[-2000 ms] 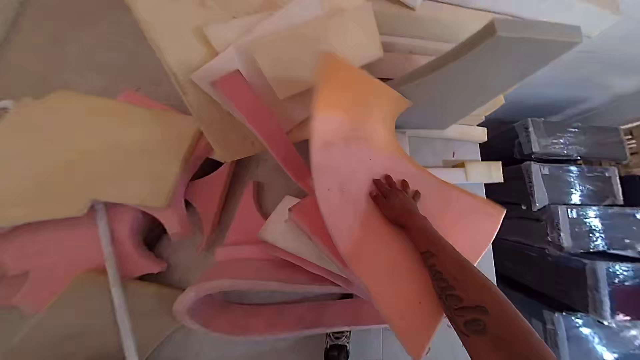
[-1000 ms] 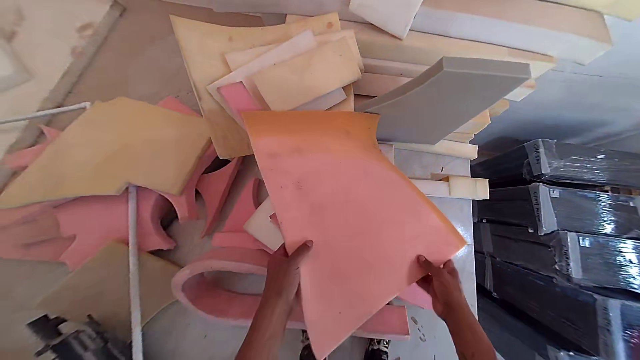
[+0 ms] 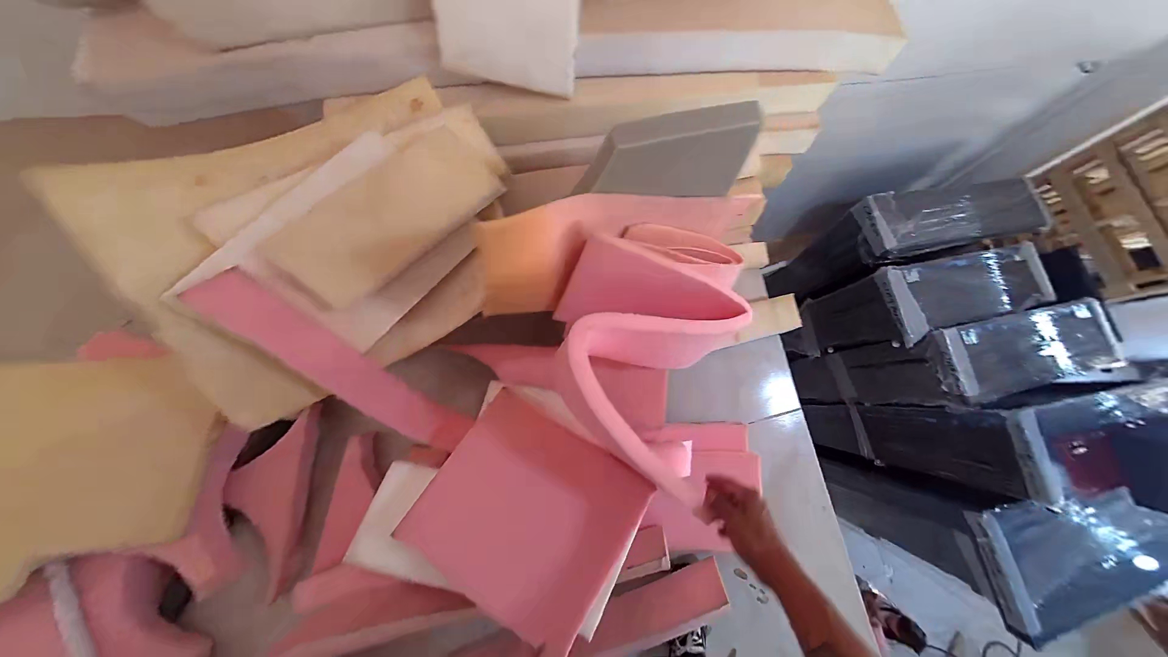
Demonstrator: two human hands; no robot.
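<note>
My right hand (image 3: pixel 735 518) grips the lower end of a long, bent pink foam piece (image 3: pixel 610 401), which curls upward and lies in folds by a grey foam block (image 3: pixel 680 151). Left of the hand, a square pink foam sheet (image 3: pixel 534 511) rests on white foam and other pink offcuts. A narrow pink foam strip (image 3: pixel 319 351) slants across cream foam sheets (image 3: pixel 374 219) at the upper left. An orange-tinted foam part (image 3: pixel 520 260) shows beside the folds. My left hand is out of view.
Dark, plastic-wrapped blocks (image 3: pixel 967 356) are stacked at the right, with wooden pallets (image 3: pixel 1118 196) behind them. Long cream foam slabs (image 3: pixel 730 46) lie across the top. Curved pink offcuts (image 3: pixel 274 493) and a yellowish foam sheet (image 3: pixel 100 456) are at the left.
The broad pink-orange sheet held in both hands one second ago is no longer held flat in front. My left hand has left the view; my right hand now grips a bent pink piece. The view has shifted.
</note>
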